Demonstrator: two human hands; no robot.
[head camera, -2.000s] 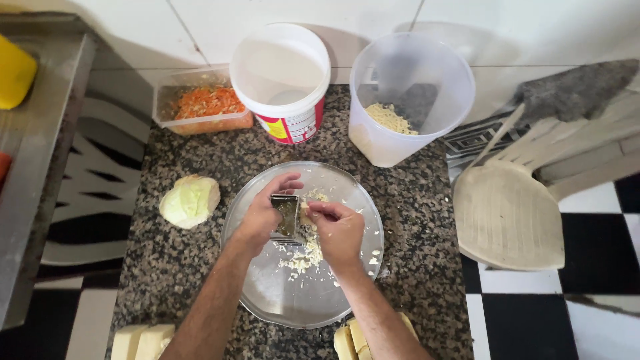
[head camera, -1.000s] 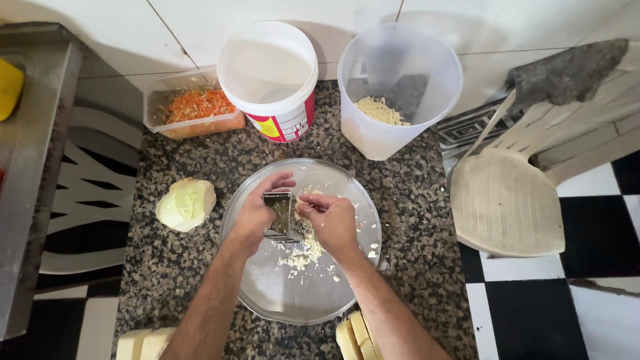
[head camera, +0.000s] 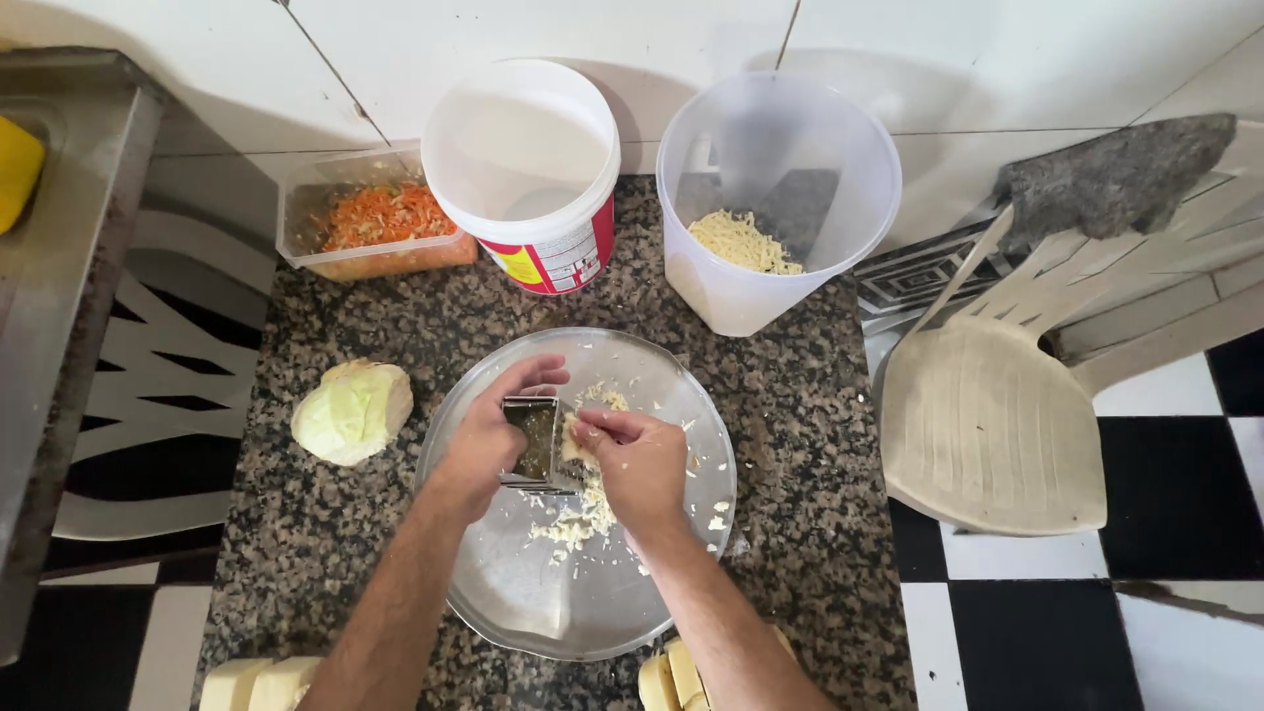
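Observation:
My left hand (head camera: 486, 442) grips a metal box grater (head camera: 538, 441) from its left side, over a round metal tray (head camera: 583, 632). Pinched in the fingers of my right hand (head camera: 642, 464) is a small pale piece of food (head camera: 576, 441), held against the grater's right face. It looks like cheese, though the fingers partly cover it. Pale grated shreds (head camera: 583, 523) lie scattered on the tray under and beside the grater. Blocks of cheese (head camera: 259, 683) rest by my left forearm, and more pale blocks (head camera: 674, 676) are partly hidden beneath my right forearm.
Behind the tray stand a plastic container of shredded carrot (head camera: 390, 219), a white bucket (head camera: 573, 247) and a translucent tub (head camera: 726, 301) with grated cheese (head camera: 746, 242). A cut cabbage (head camera: 353, 412) sits left on the granite counter (head camera: 800, 592). A plastic chair (head camera: 992, 434) is at the right.

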